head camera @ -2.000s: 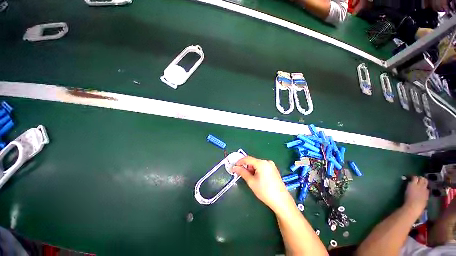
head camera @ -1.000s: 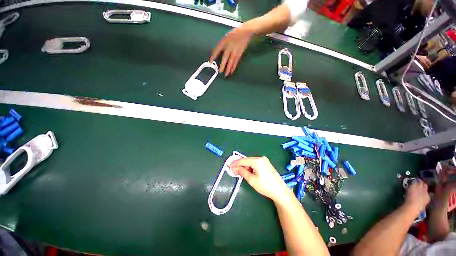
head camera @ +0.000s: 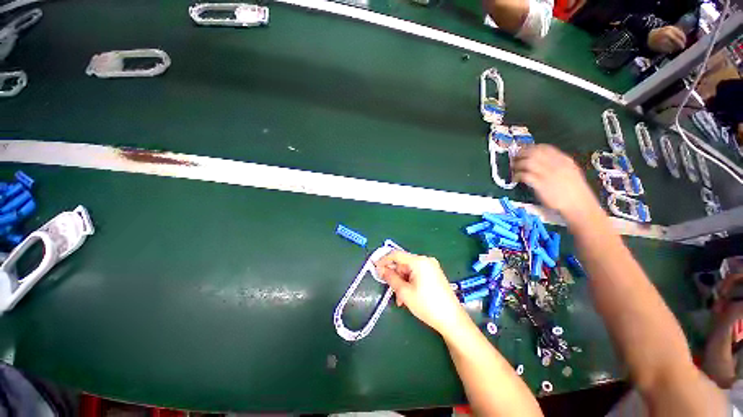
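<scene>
My right hand [head camera: 414, 283] comes from the bottom edge, its fingertips closed on the solid end of a white loop-shaped housing [head camera: 349, 316] that lies on or just above the green surface. The fingers hide most of that end. A blue cell [head camera: 352, 235] lies just beyond it; a thin dark wire seems to lead towards my fingertips. A pile of blue cells [head camera: 509, 236] with dark wires and small boards [head camera: 534, 293] lies to the right of my hand. My left hand is not in view.
Another person's blurred arm [head camera: 623, 277] reaches across at right to blue-banded housings beyond the white rail [head camera: 326, 179]. More housings [head camera: 130, 63] lie far left. A larger white housing [head camera: 50, 244] and blue cells [head camera: 15, 208] are at left. Small discs [head camera: 547, 386] lie below the pile.
My right hand stays on the housing, whose loop has tilted slightly. The arm at right has reached up to the banded housings; the hand at the top and the empty housing by it are gone.
</scene>
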